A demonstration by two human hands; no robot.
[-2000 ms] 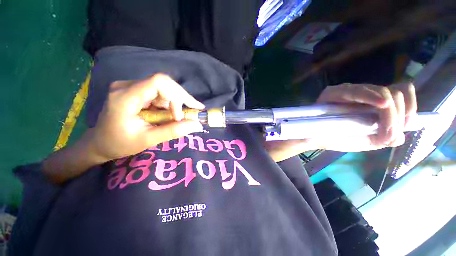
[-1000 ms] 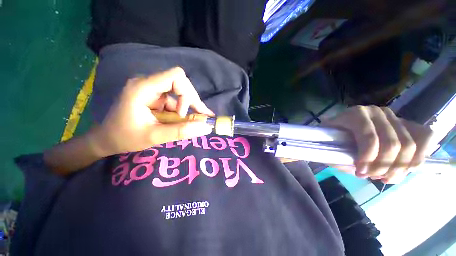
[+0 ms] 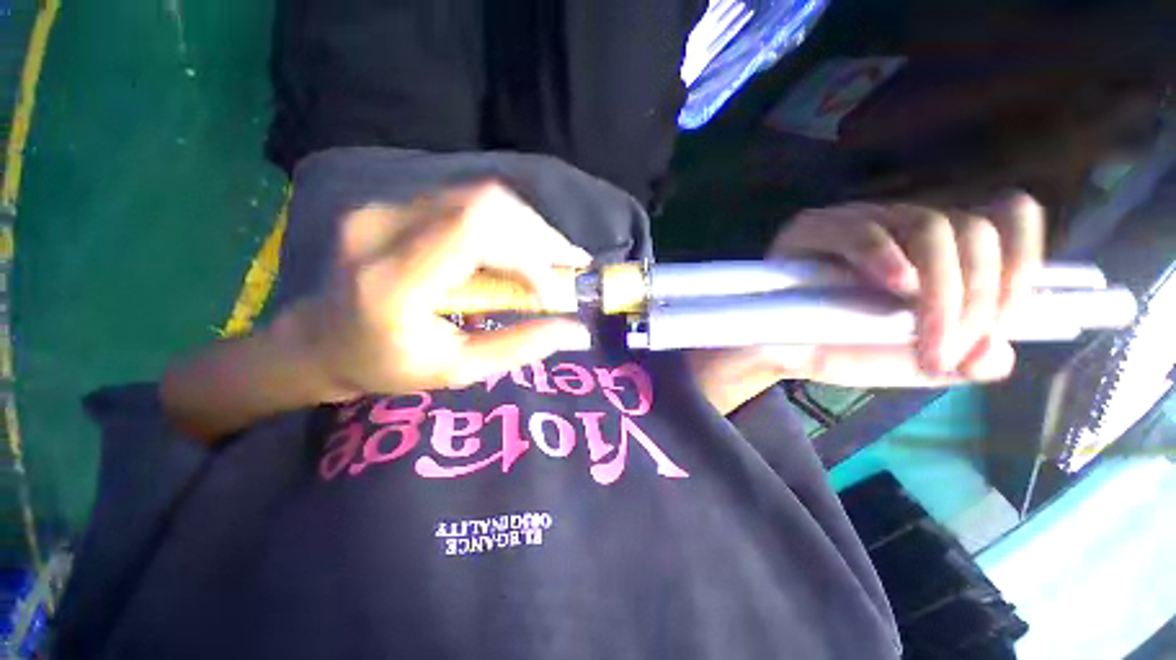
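My left hand, partly blurred, grips the yellowish handle of a slim hand tool. Its pale gold collar is at the open end of the upper silver metal tube; no rod shows between collar and tube. My right hand is closed around this tube and a second silver tube just below it, side by side. The tubes lie roughly level across my lap. Their far ends stick out to the right past my fingers. Whether more tubes are behind my fingers is hidden.
A clear blue-tinted plastic liner with silver pieces shows at the top. A black ridged stack is at lower right, beside a teal and bright white bench surface. Green floor with yellow lines is on the left.
The tool's shiny rod showed between collar and tube before; now the collar meets the tube end. My right hand has moved up in view and the tubes lie more level.
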